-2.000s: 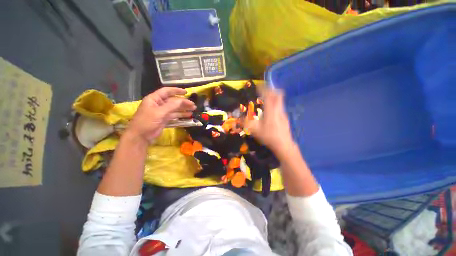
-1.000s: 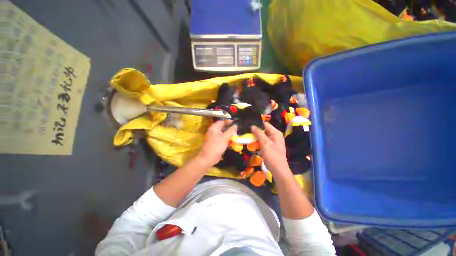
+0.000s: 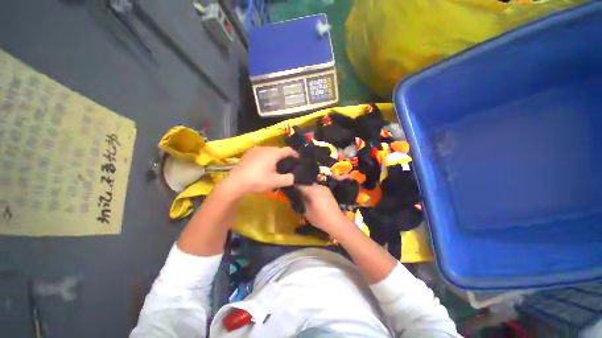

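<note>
A black plush penguin skin (image 3: 302, 166) is held between my two hands, at the end of the filling nozzle (image 3: 223, 168). My left hand (image 3: 259, 173) grips its upper left side and covers most of the nozzle. My right hand (image 3: 319, 203) holds it from below. Whether the nozzle tip is inside the skin is hidden by my hands. More black, white and orange penguins (image 3: 397, 187) lie piled to the right on the yellow work cloth (image 3: 267, 224).
The nozzle base (image 3: 182, 173) joins the grey machine at left, which bears a yellowish notice (image 3: 63, 155). A digital scale (image 3: 294, 65) is at the top. A blue tote (image 3: 432, 218) stands at right, with a large yellow sack (image 3: 422, 39) beyond it.
Both hands were lower and right of the nozzle tip with a skin one second ago. My left hand now lies over the nozzle, and my right is beneath the black plush. The view has tilted.
</note>
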